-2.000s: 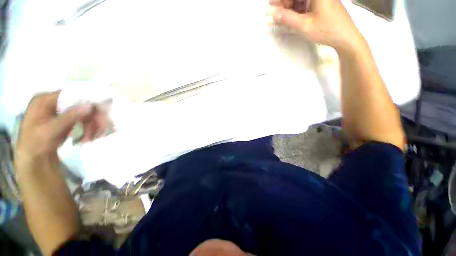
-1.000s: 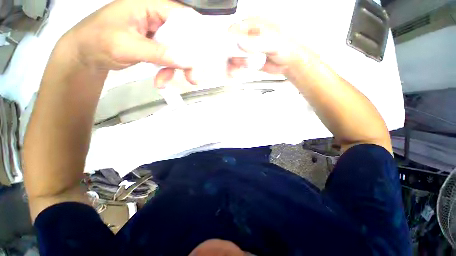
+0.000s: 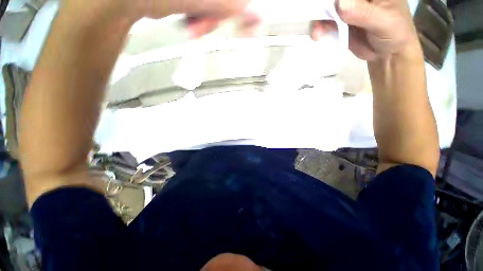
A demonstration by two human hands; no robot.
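Long beige-grey fabric strips (image 3: 225,63) lie side by side on the white ironing cloth (image 3: 238,119). White, thin pieces, perhaps interlining (image 3: 188,73), lie across them, washed out by glare. My right hand (image 3: 373,26) is at the upper right, its thumb and fingers closed on a white strip (image 3: 341,33), perhaps interlining. My left hand (image 3: 217,13) is blurred at the top edge, partly cut off, above the strips' far side. Whether it holds anything cannot be told.
The brown-grey metal iron rest (image 3: 434,33) lies at the table's upper right. Dark stacked cloth (image 3: 16,100) is at the left edge. Tied bundles (image 3: 153,172) lie below the table's near left edge. Part of a standing fan (image 3: 474,243) shows at the lower right.
My hands have moved apart, the right one up and right with the white strip. More of the beige strips shows. The dark object at the top edge a second ago is out of view.
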